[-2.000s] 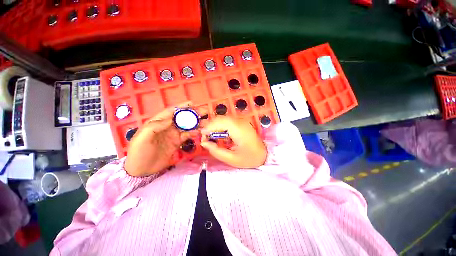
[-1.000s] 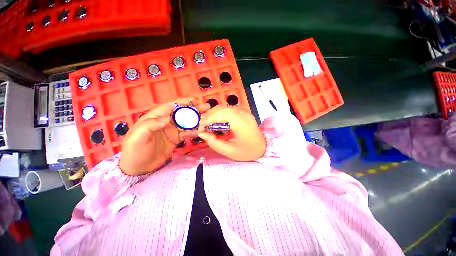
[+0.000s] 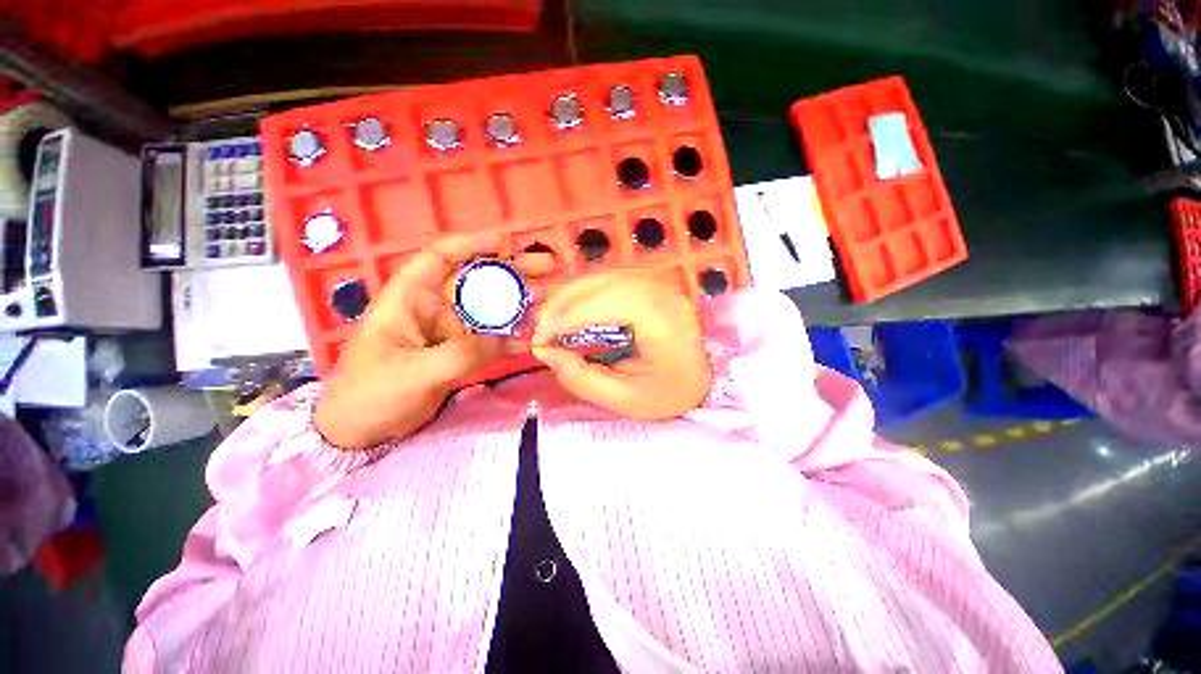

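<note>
My left hand (image 3: 411,345) holds a round watch head (image 3: 491,295) by its rim, its glass side up and reflecting white. My right hand (image 3: 635,345) is beside it and holds a second watch head (image 3: 599,340), seen edge-on between the fingers. Both hands are above the near part of the red watch tray (image 3: 516,192). The tray's far row holds pieces showing silvery case backs (image 3: 444,133). Several dark-faced watch heads (image 3: 634,173) lie at its right, and a white-reflecting one (image 3: 321,231) at its left. The hands hide part of the near rows.
A calculator (image 3: 235,211) and a white-grey box (image 3: 82,234) are left of the tray. A white paper (image 3: 786,237) with a pen and a small red tray (image 3: 880,198) with a pale slip are right. A white cylinder (image 3: 148,417) is lower left. A person's pink sleeve (image 3: 1100,362) shows at right.
The view has shifted, so the tray sits higher and farther right than a second ago. Both hands still hold their watch heads; the right one is tilted slightly differently.
</note>
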